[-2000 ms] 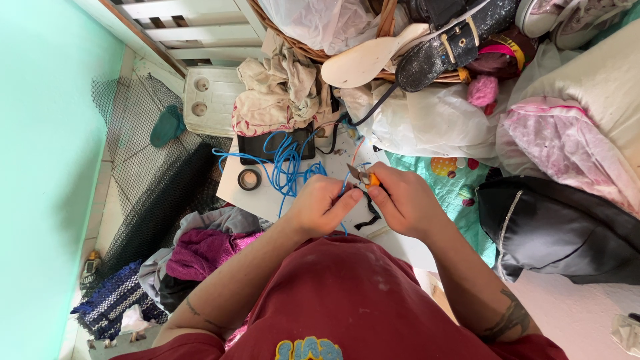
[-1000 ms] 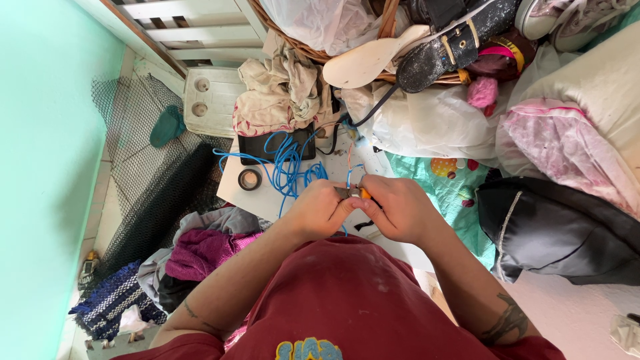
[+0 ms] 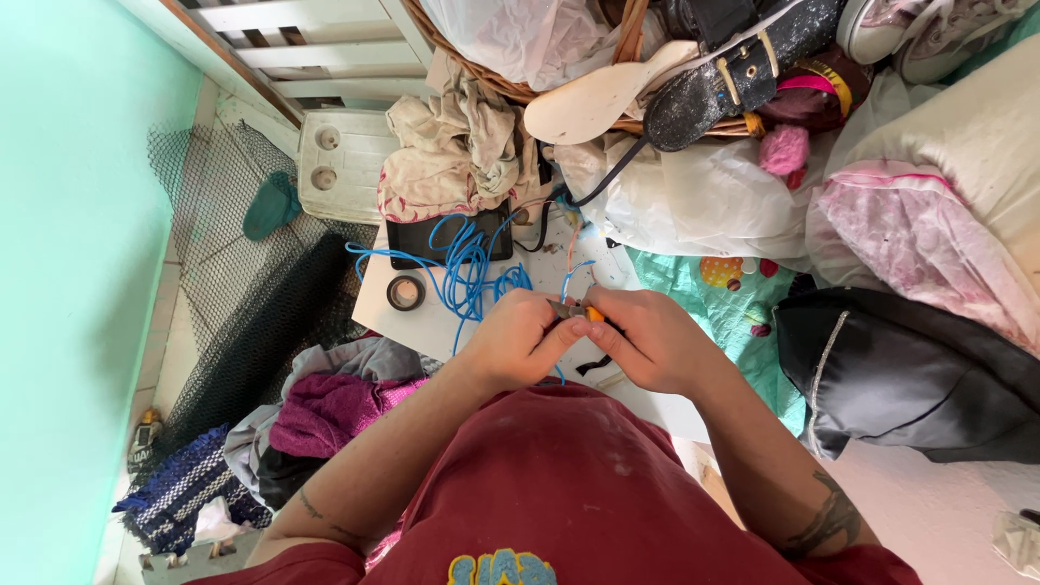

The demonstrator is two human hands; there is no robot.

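Note:
My right hand (image 3: 650, 337) is closed on a small cutting tool (image 3: 574, 310) with a metal blade and an orange handle; whether it is a knife or pliers I cannot tell. My left hand (image 3: 524, 337) meets it thumb to thumb, its fingers curled around the end of a blue cable (image 3: 566, 284). Thin loose wires stick up beyond the hands. The rest of the blue cable (image 3: 463, 276) lies in tangled loops left of the hands, partly over a black tray-like object (image 3: 406, 244). A roll of black tape (image 3: 405, 292) rests on the white board (image 3: 382, 317).
Crumpled beige cloth (image 3: 455, 154) and a wicker basket (image 3: 520, 88) with sandals lie beyond the board. White plastic bags (image 3: 691, 195) and a black bag (image 3: 902, 374) are at the right. Black mesh (image 3: 268, 309) and a pile of clothes (image 3: 325, 410) lie at the left.
The hands have drawn closer together around the tool and cable since two seconds ago. The tool's blade pointed up-left then and now lies flatter between the thumbs.

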